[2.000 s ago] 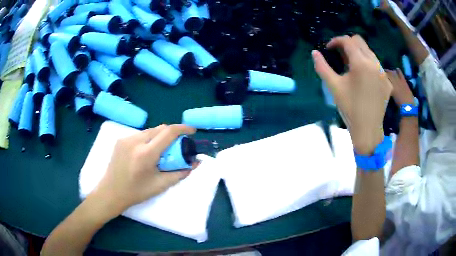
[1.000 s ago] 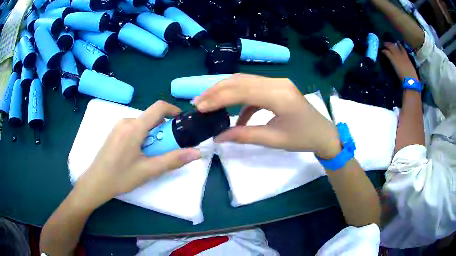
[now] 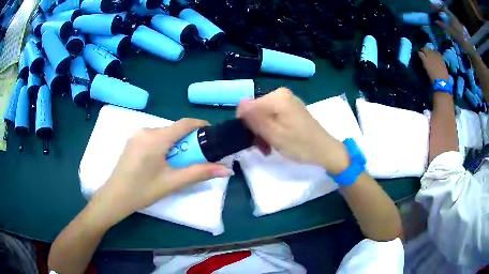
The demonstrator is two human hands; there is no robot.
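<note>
My left hand [image 3: 147, 166] holds a light blue handle body [image 3: 186, 151] with small round marks, above a white pad [image 3: 115, 134]. A black end part [image 3: 228, 140] sits at the body's right end, in line with it. My right hand [image 3: 289, 128], with a blue wrist strap, is closed around the far end of the black part; its fingers are partly blurred. The joint between body and black part shows pale marks. Whether the black part is fully seated cannot be told.
Handle bodies [image 3: 155, 43] are piled at the back left. A loose body [image 3: 221, 92] and one with a black head [image 3: 287, 62] lie behind my hands. Dark parts [image 3: 316, 27] fill the back. More white pads [image 3: 394, 139] lie right, beside another person's arm [image 3: 444, 118].
My right hand came from the upper right to the held body, and a black part now covers its prong. Since one second ago, my right hand has shifted to the black part's far end.
</note>
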